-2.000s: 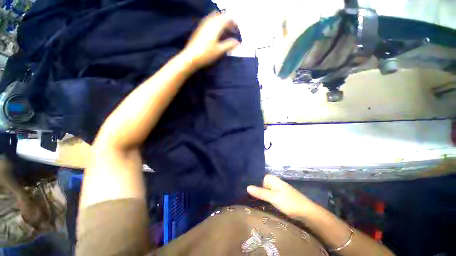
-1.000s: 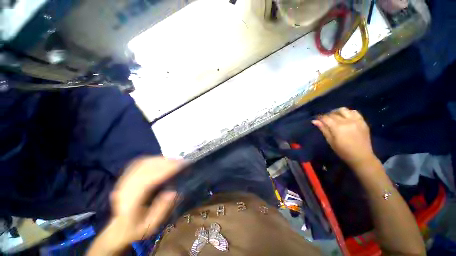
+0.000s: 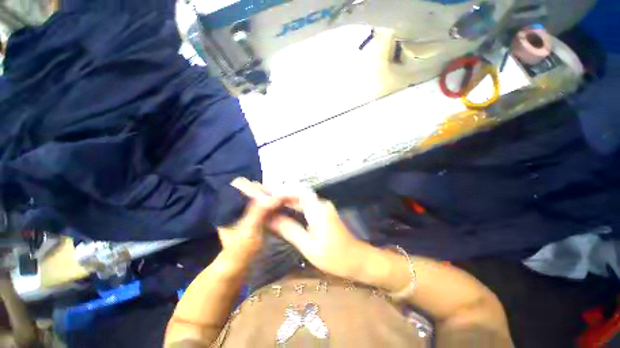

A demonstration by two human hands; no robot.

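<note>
A large heap of dark navy cloth (image 3: pixel 129 143) covers the left side of the white table, its edge near the needle end of the sewing machine (image 3: pixel 292 34). My left hand (image 3: pixel 246 228) and my right hand (image 3: pixel 309 221) meet at the table's front edge, fingers overlapping, just right of the cloth's lower corner. The fingers are blurred, and I cannot tell whether they hold anything. More dark navy cloth (image 3: pixel 489 177) hangs to the right of the table edge.
Scissors with red and yellow loops (image 3: pixel 480 95) lie at the table's right end, beside a pinkish roll (image 3: pixel 531 43). A blue crate (image 3: pixel 102 306) is at lower left. A pale cloth piece (image 3: pixel 567 257) is at right. Another person's arm (image 3: pixel 19 312) shows at far left.
My right hand has come from the dark cloth at the right to meet my left hand at the table's front edge. The view has shifted, showing more of the navy heap and machine.
</note>
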